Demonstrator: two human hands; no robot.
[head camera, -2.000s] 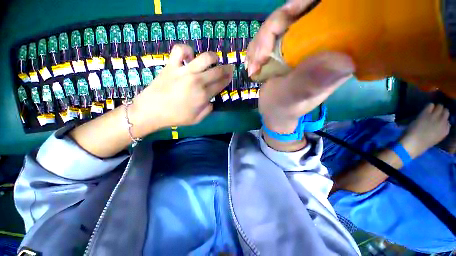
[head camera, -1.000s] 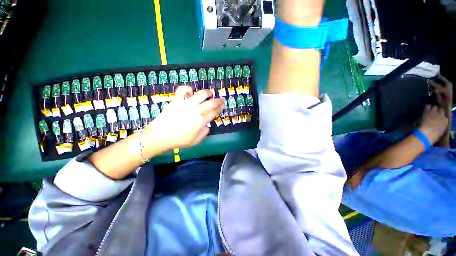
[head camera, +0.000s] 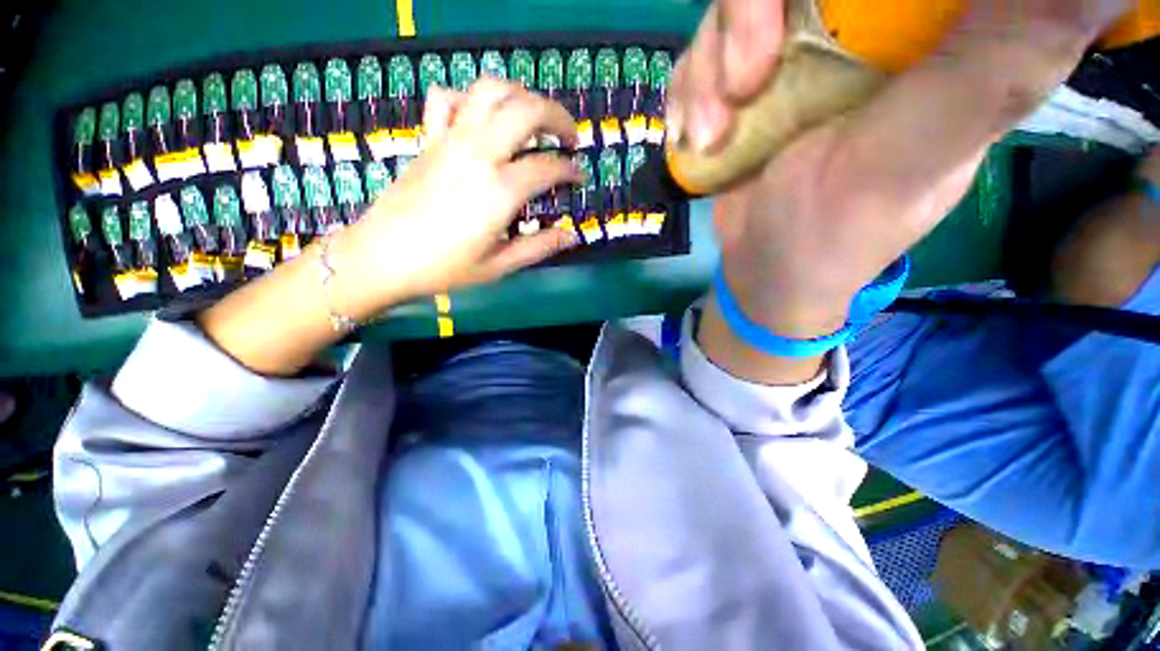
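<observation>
A long black foam tray holds two rows of small green circuit board units with thin wires and yellow-and-white ends. My left hand lies over the lower row, right of the tray's middle, fingers bent over the units; whether it grips one is hidden. My right hand holds the electric screwdriver, orange with a tan front grip, close to the camera. Its dark tip points left over the tray's right end. The hand covers part of the tool.
The tray lies on a green bench mat with a yellow line. A person in blue clothing sits at the right, with an arm partly in view. A black cord runs right from my blue wrist strap. White material lies at the upper right.
My right hand has come back from beyond the tray, and the screwdriver is in view in it. The camera view has shifted; the box behind the tray is out of view. My left hand stays over the tray.
</observation>
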